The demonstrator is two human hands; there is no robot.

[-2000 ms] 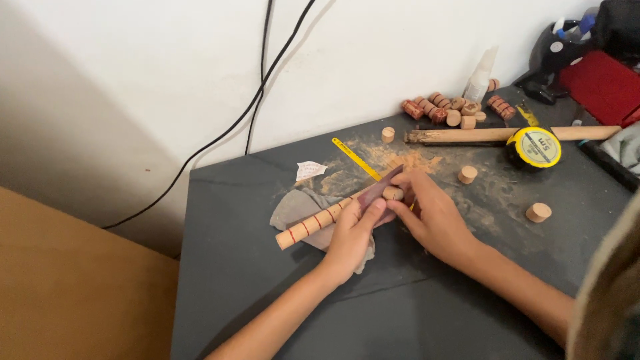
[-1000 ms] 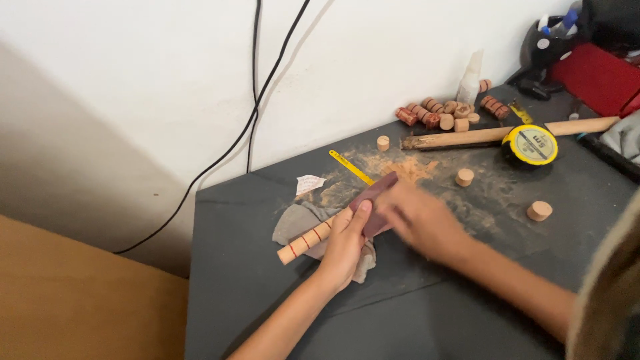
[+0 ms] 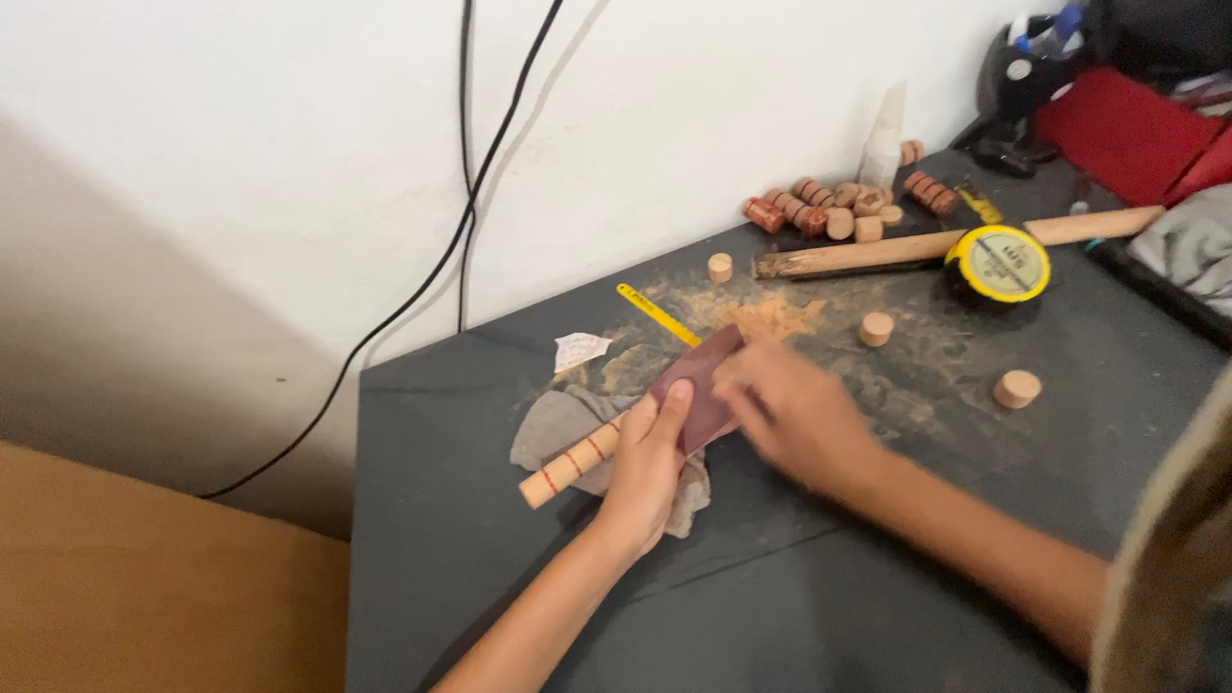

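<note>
My left hand (image 3: 650, 467) is closed round a wooden dowel (image 3: 566, 469) marked with dark red rings. Its thumb presses on a dark reddish sheet of sandpaper (image 3: 705, 385), which lies over the dowel's far end. A grey cloth (image 3: 558, 423) is bunched under the dowel and the hand. My right hand (image 3: 789, 404) is blurred at the right edge of the sandpaper, fingers curled; whether it grips anything cannot be told. Beyond the sandpaper, a yellow hacksaw blade (image 3: 659, 315) lies partly hidden beside a patch of sawdust (image 3: 770, 316).
Short wooden discs (image 3: 876, 329) lie to the right. A yellow tape measure (image 3: 998, 265) sits by a long wooden rod (image 3: 866, 253). Near the wall are several ringed wooden pieces (image 3: 794, 209) and a white bottle (image 3: 881, 154). A paper scrap (image 3: 579, 351) lies left; black cables (image 3: 472, 202) hang down the wall.
My right hand has moved off the far end of the dowel to the right edge of the sandpaper. More of the sandpaper's face now shows. My left hand still holds the dowel.
</note>
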